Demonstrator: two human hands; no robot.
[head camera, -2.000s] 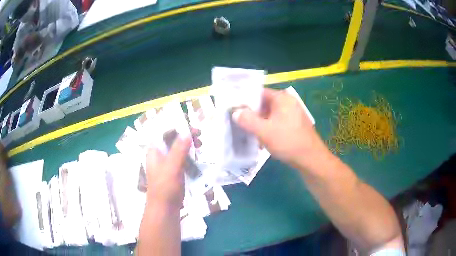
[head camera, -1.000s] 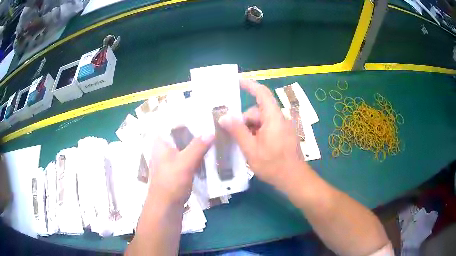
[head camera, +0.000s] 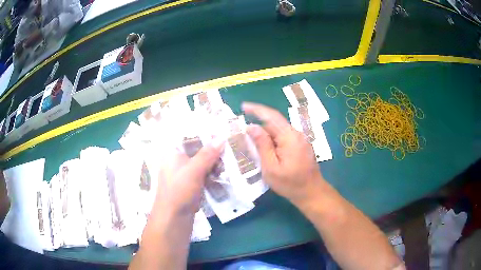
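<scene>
Many white strap packets (head camera: 113, 198) with brown-grey strips lie in rows and a loose pile on the green worktop at left and centre. My left hand (head camera: 184, 176) is over the pile, its thumb on a packet (head camera: 227, 198) that points towards the lower right; the glare hides the hand's edges. My right hand (head camera: 285, 153) is beside the pile at its right, thumb and fingers apart, with no packet seen in it. Two packets (head camera: 307, 118) lie overlapping on the worktop beyond my right hand.
Yellow rubber bands (head camera: 384, 122) lie heaped at right. Beyond the yellow tape (head camera: 232, 82), open retail boxes (head camera: 120, 71) with lids stand on the belt at left. A coiled item (head camera: 286, 8) lies on the belt farther up. A neighbour's pale sleeve shows at upper left.
The packet held upright between my hands is now down at the pile. My right hand has opened away from it. The boxes and coiled item have moved right along the belt.
</scene>
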